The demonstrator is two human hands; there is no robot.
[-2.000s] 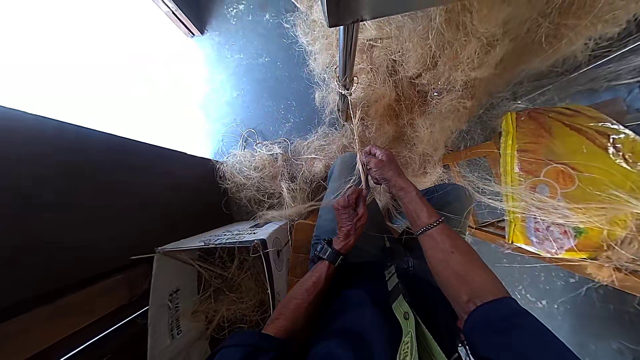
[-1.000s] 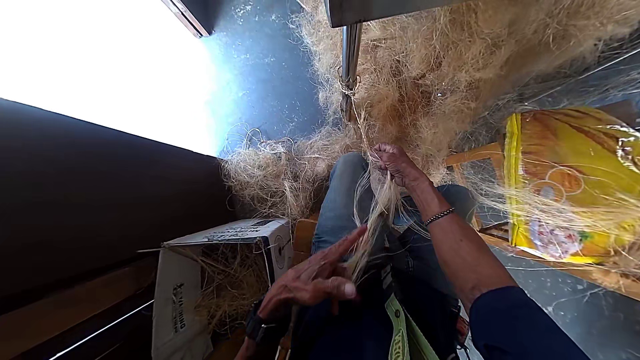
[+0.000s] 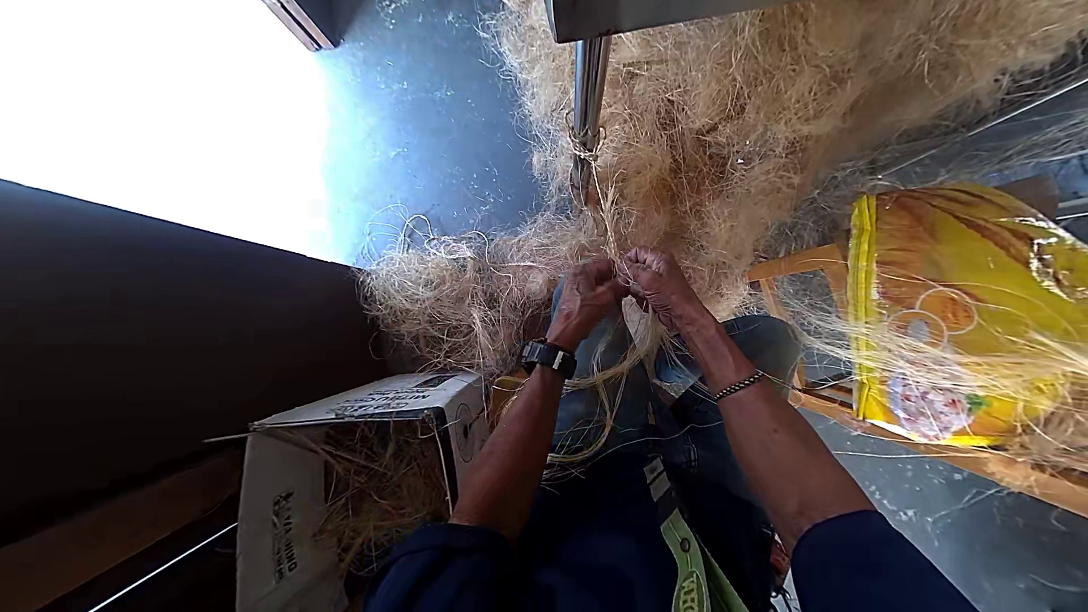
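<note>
My left hand (image 3: pixel 585 297) and my right hand (image 3: pixel 659 285) meet above my knees, fingers pinched on one bundle of pale plant fibres (image 3: pixel 610 225). Upward, the bundle runs to a metal post (image 3: pixel 590 93), where a fibre cord (image 3: pixel 586 149) is wrapped around it. Below my hands, loose fibre ends (image 3: pixel 608 391) hang over my jeans. The fingertips partly hide the spot where the strands come together.
A large heap of tangled fibres (image 3: pixel 722 110) covers the floor ahead. An open cardboard box (image 3: pixel 285 510) holding brown fibres stands at lower left. At right, a yellow printed sack (image 3: pixel 977 289) with fibres across it lies on a wooden frame (image 3: pixel 799 263). A dark panel (image 3: pixel 170 340) borders the left.
My left hand was low and spread, apart from the fibres, one second ago; it has moved up beside my right hand and closed on the bundle.
</note>
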